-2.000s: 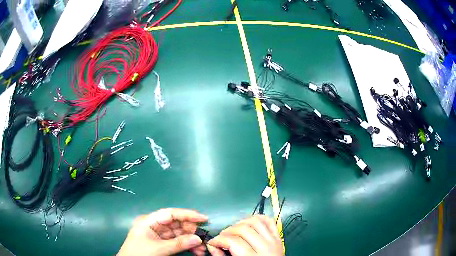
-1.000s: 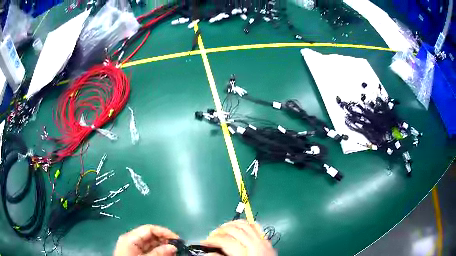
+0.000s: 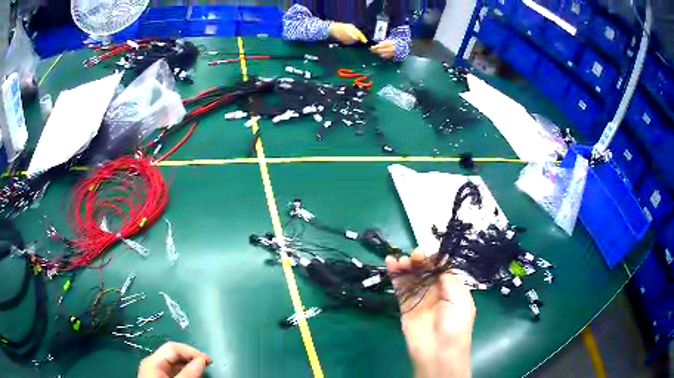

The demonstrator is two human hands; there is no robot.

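My right hand (image 3: 437,303) reaches forward, palm up, with a black wire harness (image 3: 423,286) lying across its fingers; a looped black part (image 3: 464,198) stands up beyond the fingers over the harness pile (image 3: 480,255) on the white paper sheet (image 3: 417,196). Where the held harness ends and the pile begins cannot be told. My left hand (image 3: 174,362) is at the lower edge, partly cut off, fingers curled and fingertips close together; whether something tiny is between them is unclear. A black wire harness group (image 3: 340,280) lies left of my right hand.
A red wire coil (image 3: 118,203), clear plastic pieces (image 3: 175,308) and a loose black lead bundle (image 3: 92,314) lie left. Orange-red scissors (image 3: 356,77) and more harnesses (image 3: 295,100) lie farther back. A person's hands (image 3: 362,40) are opposite. A blue bin (image 3: 610,214) is right.
My hands have separated. My right hand has moved forward and right with the harness to the pile; my left stays low. The view has tilted up, showing the far side and the person.
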